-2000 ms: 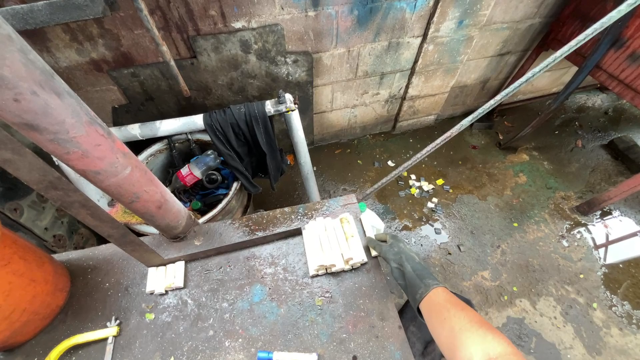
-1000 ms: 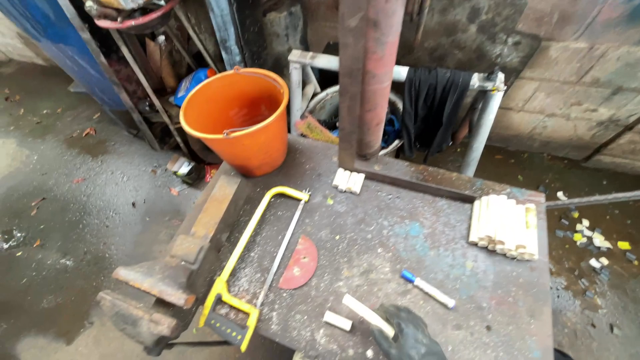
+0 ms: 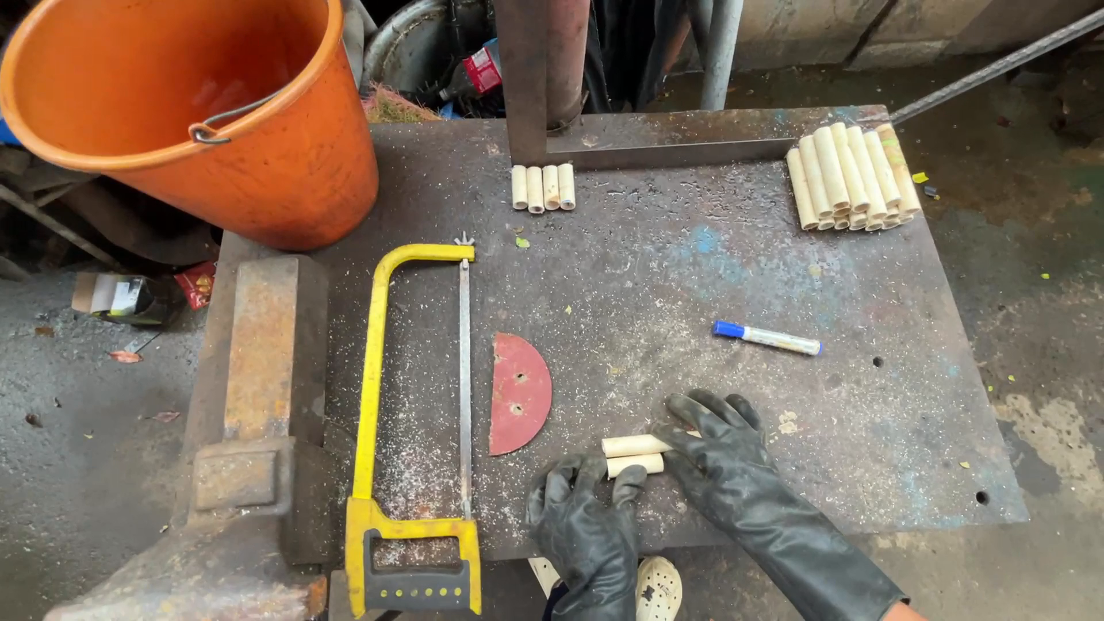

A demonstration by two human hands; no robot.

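On the metal bench two cream-coloured tubes lie side by side near the front edge. My right hand [image 3: 724, 457], in a black rubber glove, grips the longer tube [image 3: 634, 445] at its right end, which the fingers hide. My left hand [image 3: 588, 517], gloved too, has its fingertips at the shorter tube [image 3: 636, 466]. A yellow hacksaw [image 3: 369, 379] lies to the left, beside a red half-disc of abrasive paper [image 3: 521, 395]. A blue-capped marker [image 3: 769, 338] lies above my right hand. Several short tubes [image 3: 542, 188] stand in a row farther back, and longer tubes [image 3: 849, 177] are stacked at the back right.
An orange bucket [image 3: 285, 172] stands at the back left. A rusty bench vise [image 3: 259, 466] fills the left edge of the metal bench [image 3: 655, 259]. An upright steel post [image 3: 524, 86] rises at the back, and a thin metal rod [image 3: 1000, 73] slants off the right corner.
My right hand was beyond the bench's right edge by a white bottle, then came to the longer tube. My left hand has come into view. The view has swung left and nearer the bench.
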